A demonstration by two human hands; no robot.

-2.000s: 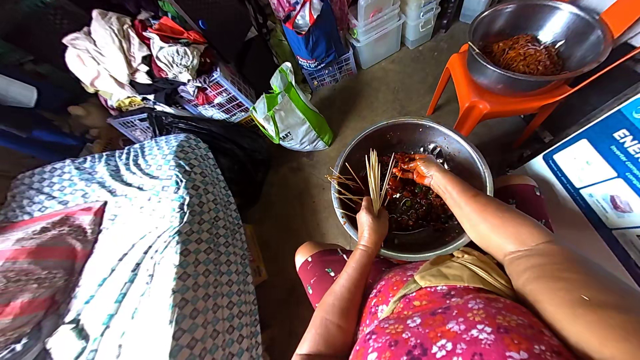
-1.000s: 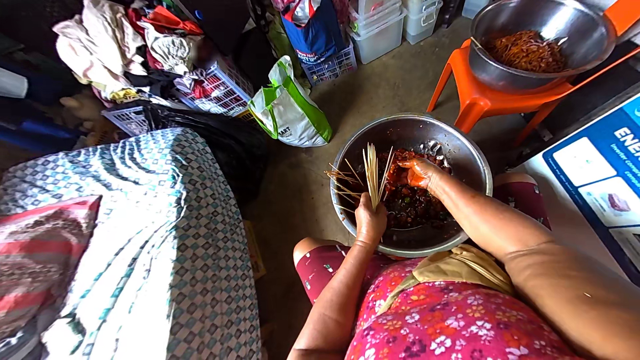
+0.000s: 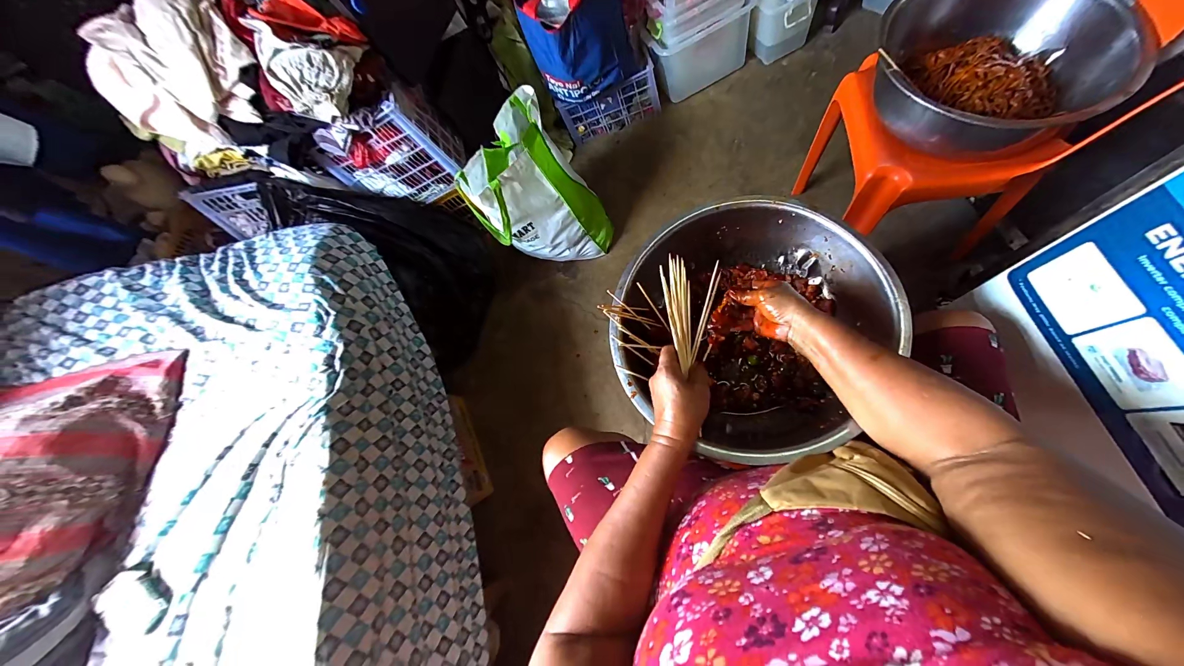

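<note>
A large metal basin (image 3: 879, 287) sits between my knees, with dark red sauced pieces of what looks like meat (image 3: 754, 365) in it. My left hand (image 3: 680, 393) is closed around a bundle of thin wooden skewers (image 3: 678, 301) over the basin's left side. More skewers (image 3: 634, 319) lean at the basin's left rim, some darkened with sauce. My right hand (image 3: 766, 310), coated in red sauce, reaches among the pieces just right of the bundle. Its fingertips blend with the red pieces, so I cannot tell whether they grip one.
An orange plastic chair (image 3: 874, 162) at the upper right holds another metal bowl (image 3: 962, 139) of reddish-brown shredded food (image 3: 985, 79). A green-and-white bag (image 3: 546, 199) and laundry baskets (image 3: 407, 139) stand beyond. A bed with a checked sheet (image 3: 398, 462) is on the left; a printed box (image 3: 1101, 324) is on the right.
My right hand has shifted a little within the basin, staying among the red pieces. My left hand keeps its hold on the skewer bundle.
</note>
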